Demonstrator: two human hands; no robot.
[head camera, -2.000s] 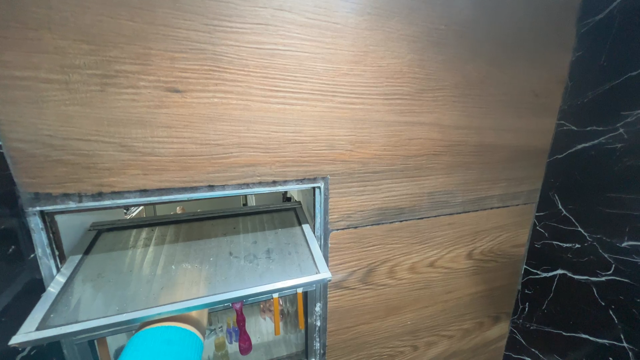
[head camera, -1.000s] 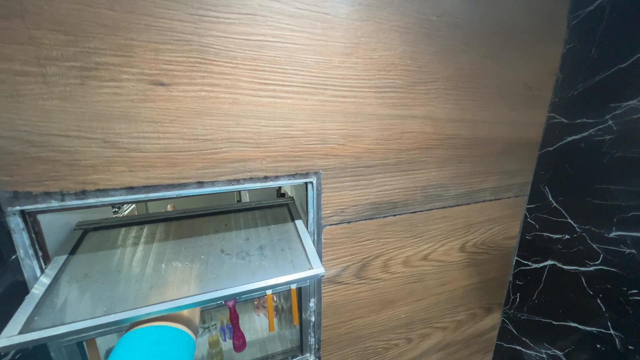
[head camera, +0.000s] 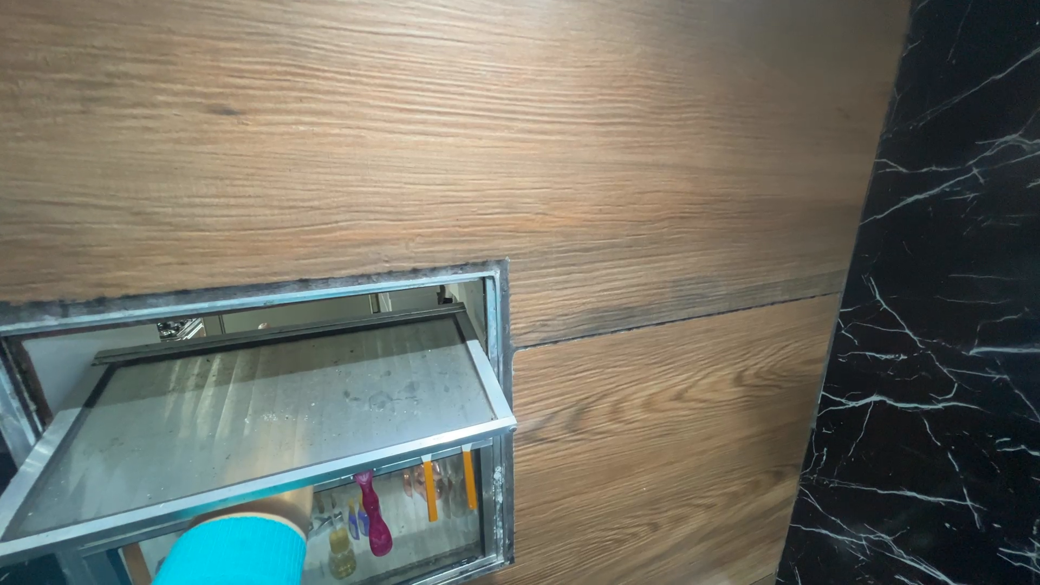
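Neither my left hand nor my right hand is in view. A tilted glass louver pane (head camera: 325, 406) in a metal frame juts out of a small window opening (head camera: 498, 366) at the lower left. Beneath its front edge is a ribbed turquoise cylinder (head camera: 236, 552) with a tan part behind it; whether it is a capped container or something else, I cannot tell. Beside it, a magenta plastic-handled item (head camera: 374, 520), a yellowish translucent item (head camera: 342, 556) and orange strips (head camera: 431, 491) show upright at the lower pane.
Wood-look wall panels (head camera: 487, 162) surround the window, with a dark seam running right from its frame. Black white-veined marble-look cladding (head camera: 934, 325) stands at the right. Light-coloured surfaces show through the gap above the tilted pane.
The view has shifted slightly to the right; nothing else has plainly changed.
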